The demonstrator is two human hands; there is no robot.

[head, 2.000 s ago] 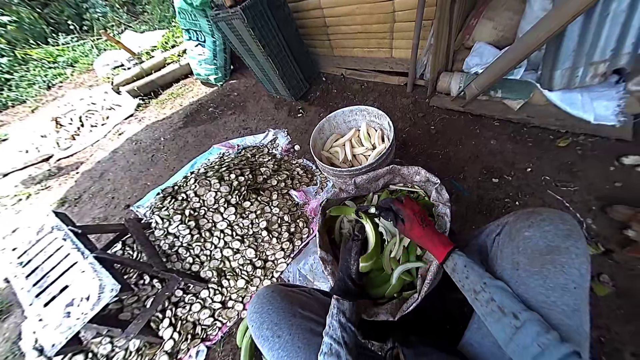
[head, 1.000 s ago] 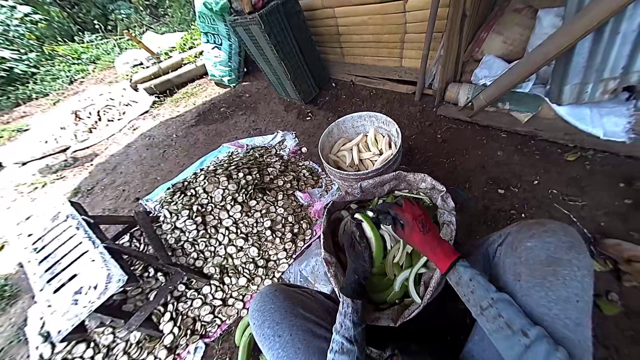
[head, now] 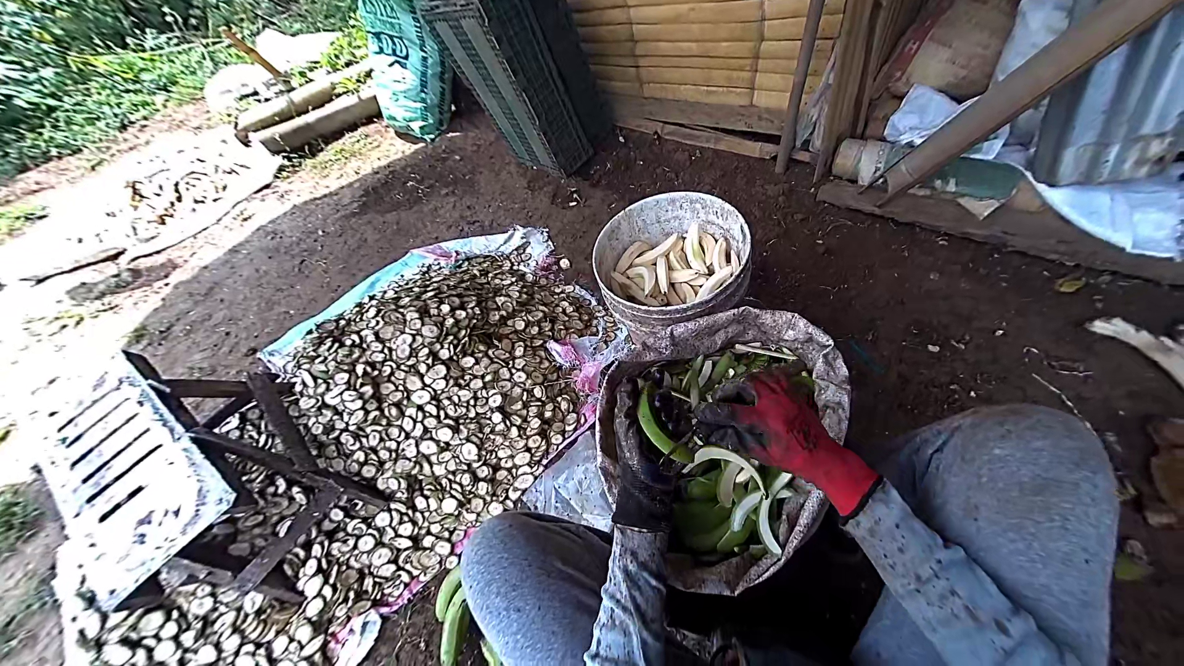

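A woven sack (head: pixel 823 356) with a rolled rim stands between my knees, holding green bananas (head: pixel 698 518) and cut peels (head: pixel 758 513). My left hand (head: pixel 645 462), in a dark glove, is inside its left side, shut on a green banana (head: pixel 659 427). My right hand (head: pixel 772 425), in a red and black glove, is at the banana's right, over the peels; its fingertips are bent, and whether it holds a tool or peel cannot be seen. Just behind the sack, a whitish bucket (head: pixel 638 319) holds peeled bananas (head: pixel 680 264).
Sliced rounds (head: pixel 435 379) lie heaped on a plastic sheet (head: pixel 356 291) at the left, partly under a slotted stand (head: pixel 120 472). Green bananas (head: pixel 453 615) lie by my left knee. A dark crate (head: pixel 518 83), a teal sack (head: pixel 404 69) and a leaning pole (head: pixel 1027 92) are farther back.
A green banana with its skin on is now upright by my left hand, where pale cut peel showed a second ago. Both hands have stayed over the sack.
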